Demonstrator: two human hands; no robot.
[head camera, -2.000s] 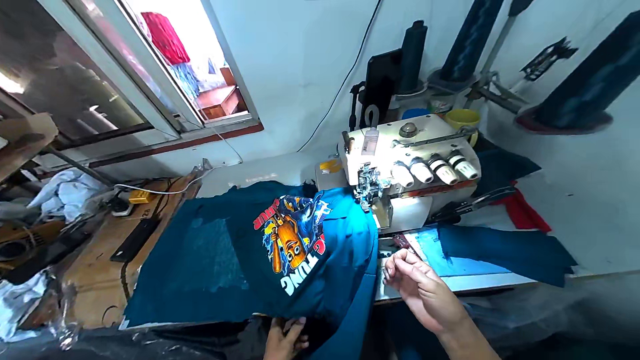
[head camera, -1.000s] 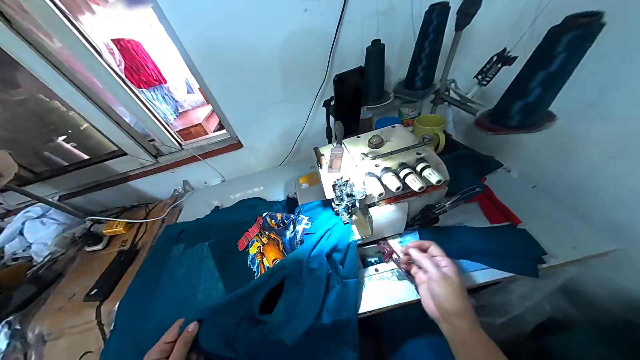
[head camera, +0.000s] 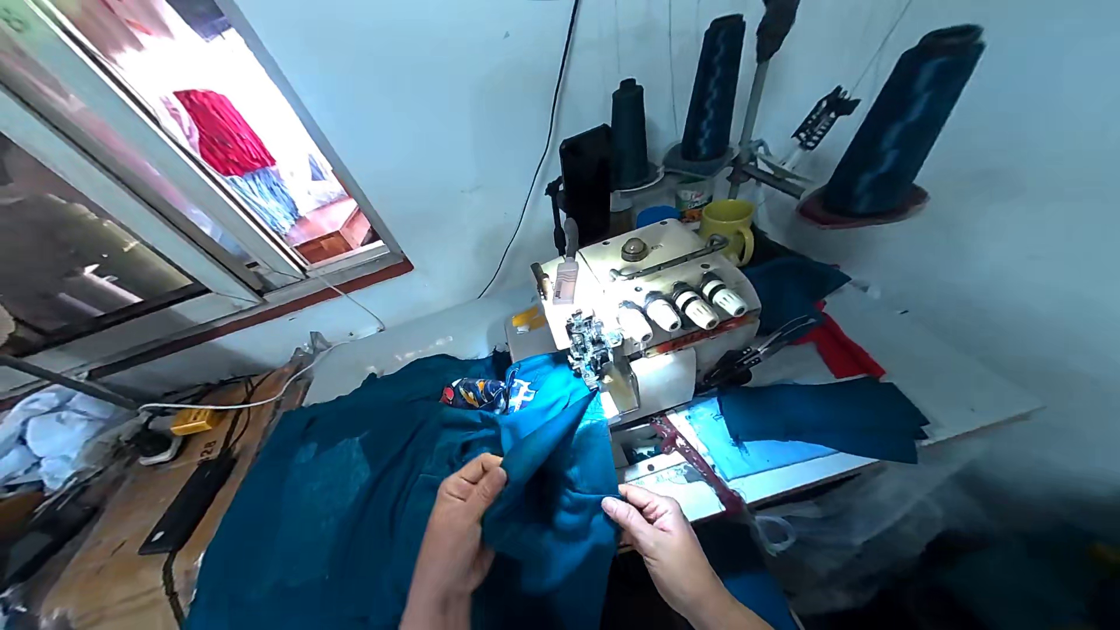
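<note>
A teal fabric garment (head camera: 350, 490) with a colourful print, mostly folded under, lies across the table up to the overlock sewing machine (head camera: 665, 262). Its edge reaches the presser foot and needle area (head camera: 593, 350), which is lit brightly. My left hand (head camera: 468, 516) pinches a raised fold of the garment in front of the machine. To the right, my right hand (head camera: 652, 525) pinches the garment's right edge between thumb and fingers. The cloth between both hands hangs in loose folds.
Thread cones (head camera: 906, 122) stand behind the machine beside a yellow mug (head camera: 728, 229) and a phone (head camera: 585, 184). Right of the machine lie black-handled scissors (head camera: 752, 354), a red cloth (head camera: 844, 346) and teal fabric pieces (head camera: 822, 416). A black power strip (head camera: 188, 503) sits at left.
My right hand has moved from beside the machine's front down to the garment and taken hold of its edge. My left hand has raised a fold, and most of the print is now covered.
</note>
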